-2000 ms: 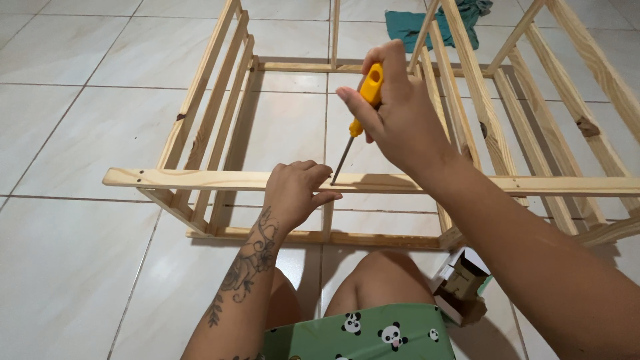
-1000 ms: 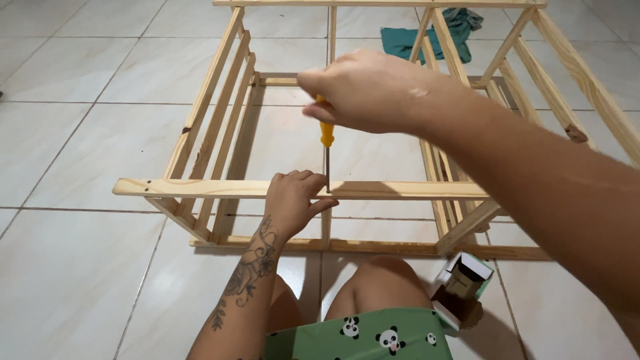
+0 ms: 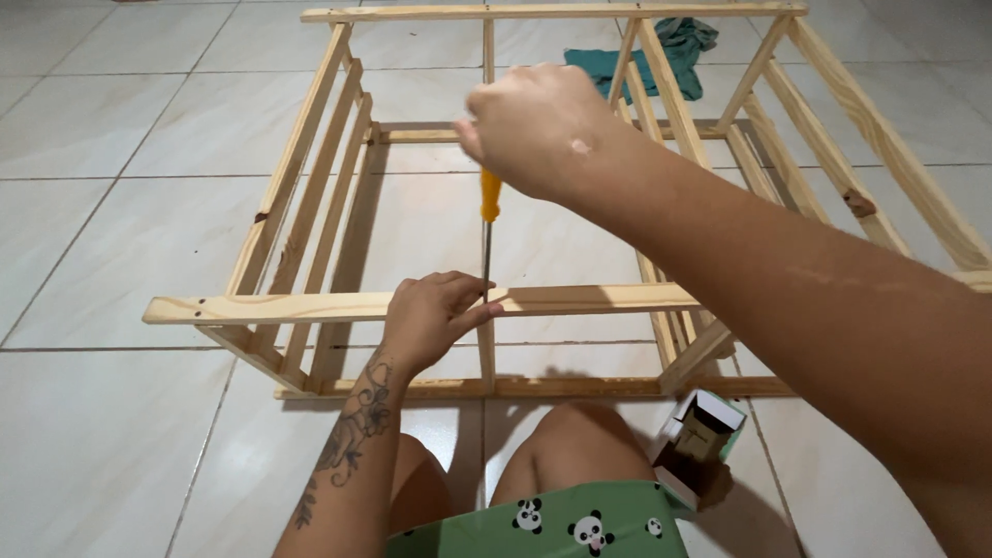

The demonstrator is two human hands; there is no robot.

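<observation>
My right hand (image 3: 542,128) is closed around the yellow handle of a screwdriver (image 3: 490,194), which stands nearly upright. The screwdriver's shaft runs down to the near top rail (image 3: 341,307) of a slatted wooden frame, where a crosspiece meets it. My left hand (image 3: 434,318) rests on that rail, its thumb and fingers on either side of the tip and gripping the wood. The tip lies between the fingers, and whether a screw is under it cannot be seen. Two dark screw holes or heads show near the rail's left end.
Slatted sides of the frame stand at left (image 3: 310,194) and right (image 3: 837,155), with a far top rail (image 3: 558,11) behind. A teal cloth (image 3: 674,66) lies on the tiled floor beyond. An open small cardboard box (image 3: 701,442) sits beside my knee.
My right hand has turned over the screwdriver handle, from a grip that showed the handle's end to one that covers it. The screwdriver has gone from slanted to nearly upright. My left hand stays on the rail.
</observation>
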